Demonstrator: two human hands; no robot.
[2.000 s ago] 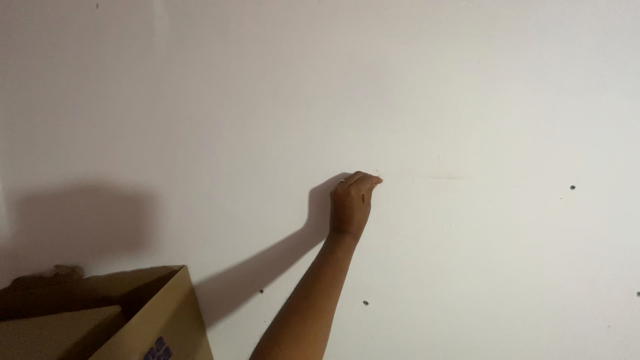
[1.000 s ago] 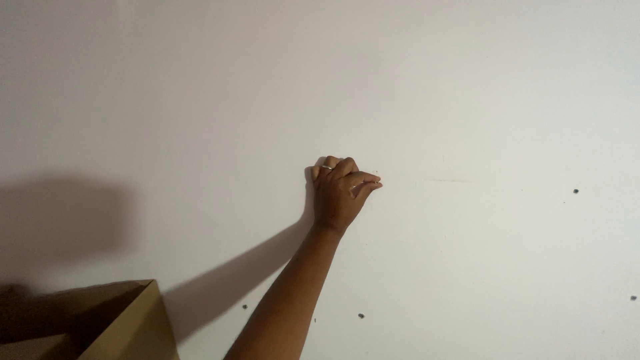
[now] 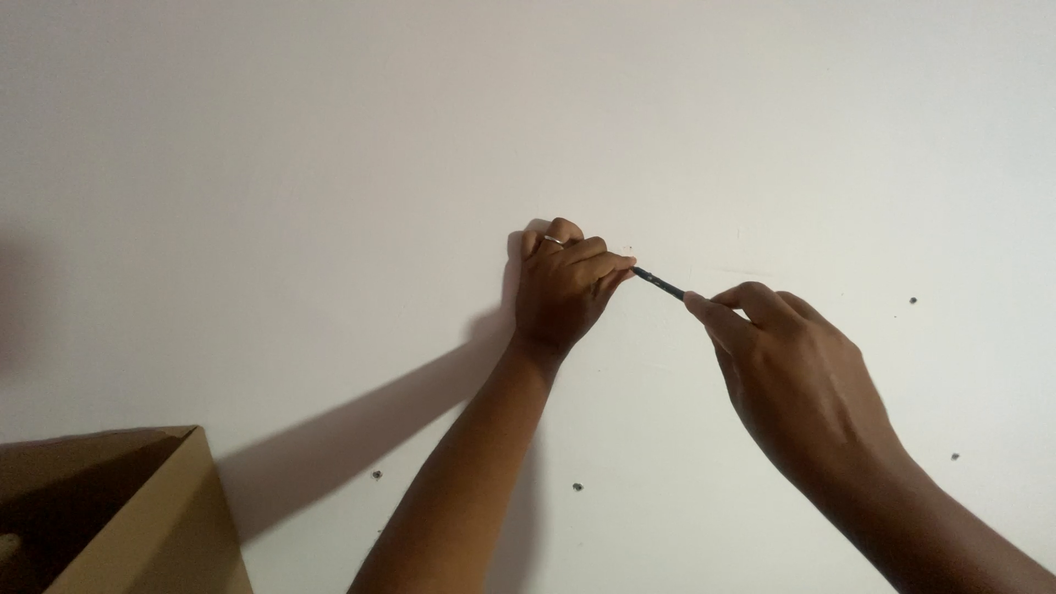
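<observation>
My left hand [image 3: 565, 285], with a ring on one finger, rests against a white wall [image 3: 330, 165]. Its thumb and index finger are pinched together; whatever small thing may be between them is too small to make out. From the right, my right hand [image 3: 796, 363] grips a thin dark rod-like tool [image 3: 660, 283], perhaps a screwdriver shaft or pencil. The far tip of this tool meets the pinched fingertips of my left hand. The rest of the tool is hidden in my right hand.
An open cardboard box [image 3: 157, 511] stands at the lower left, close to my left forearm. Several small dark holes, such as one low in the middle [image 3: 577, 487] and one at the right [image 3: 913, 300], mark the wall. Faint scuffs show near the hands.
My right hand has come into view from the right with the thin dark tool. My left hand stays at the wall, fingers pinched. The view has shifted somewhat, with less of the box showing.
</observation>
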